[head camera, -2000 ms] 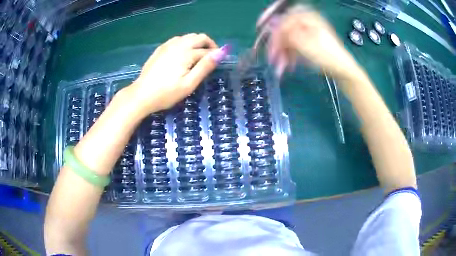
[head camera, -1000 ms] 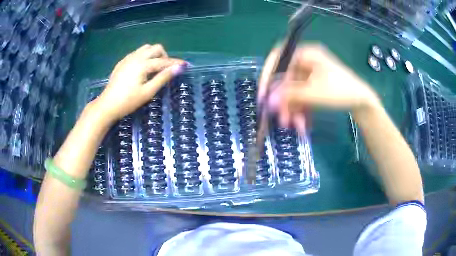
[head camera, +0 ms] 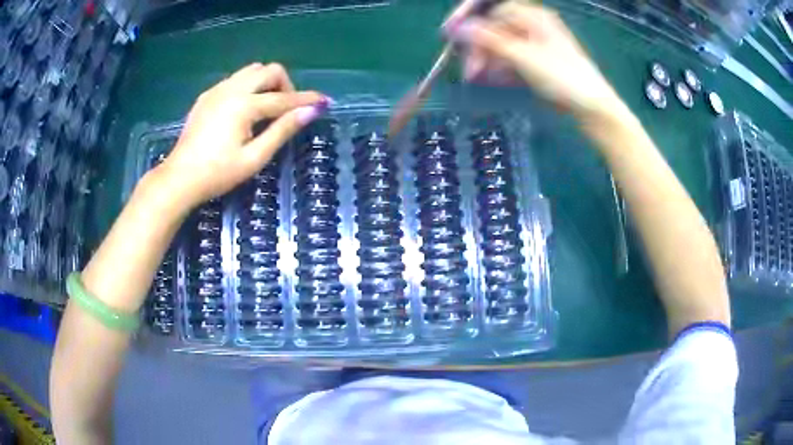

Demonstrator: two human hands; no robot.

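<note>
A clear blister tray (head camera: 348, 341) lies on the green mat, its long channels filled with rows of black-rimmed, shiny discs (head camera: 379, 235) on edge. My left hand (head camera: 239, 130) rests over the tray's upper left part, thumb and index fingertips together at the far edge; whether they pinch the tray is unclear. It hides the tops of some left rows. My right hand (head camera: 522, 52) is beyond the tray's far right and grips a brush (head camera: 426, 84). The brush slants down to the left, its blurred tip at the top of a middle row.
Tweezers (head camera: 620, 222) lie on the mat right of the tray. Several loose discs (head camera: 684, 94) lie at the far right. A second filled tray (head camera: 739, 193) with a white label is at the right. A tray stack (head camera: 52, 156) rises at the left.
My right hand first came down over the tray with the brush, then moved back to the far side. My left hand and the tray have shifted right since the oldest frame.
</note>
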